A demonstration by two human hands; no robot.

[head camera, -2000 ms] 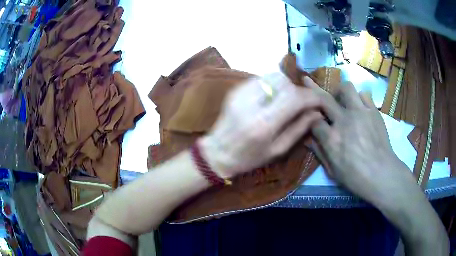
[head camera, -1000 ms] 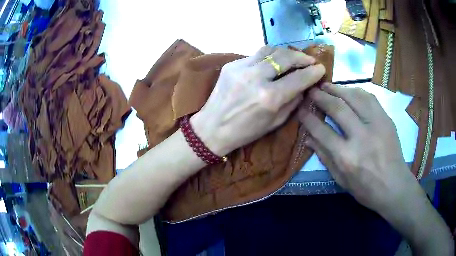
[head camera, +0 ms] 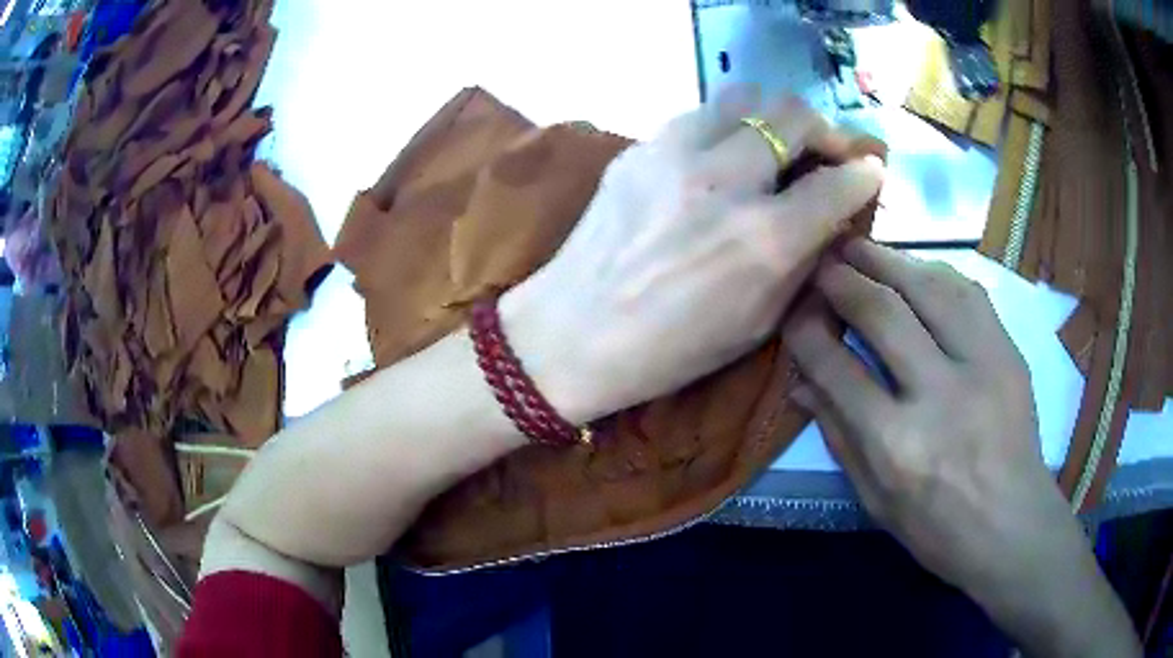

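A rust-brown fabric piece (head camera: 437,257) lies on the white table, its curved lower edge with a pale line of teeth hanging over the front edge. My left hand (head camera: 720,231), with a gold ring and a red braided bracelet, lies across the piece and pinches its upper right edge between thumb and fingers. My right hand (head camera: 913,373) is just below, its fingertips gripping the same edge. The fingers hide the exact spot held. The needle plate (head camera: 765,58) lies just beyond my left fingers.
A large heap of rust-brown panels (head camera: 180,244) is at the left, with pale thin strips (head camera: 212,450) below it. Brown zippers (head camera: 1119,309) and yellow-tan strips (head camera: 952,97) are at the right. The grey table edge (head camera: 823,495) runs along the front.
Since two seconds ago, the machine head has mostly left the top of the view. Since one second ago, my left fingers have closed more tightly over the fabric edge, and both hands appear slightly further right.
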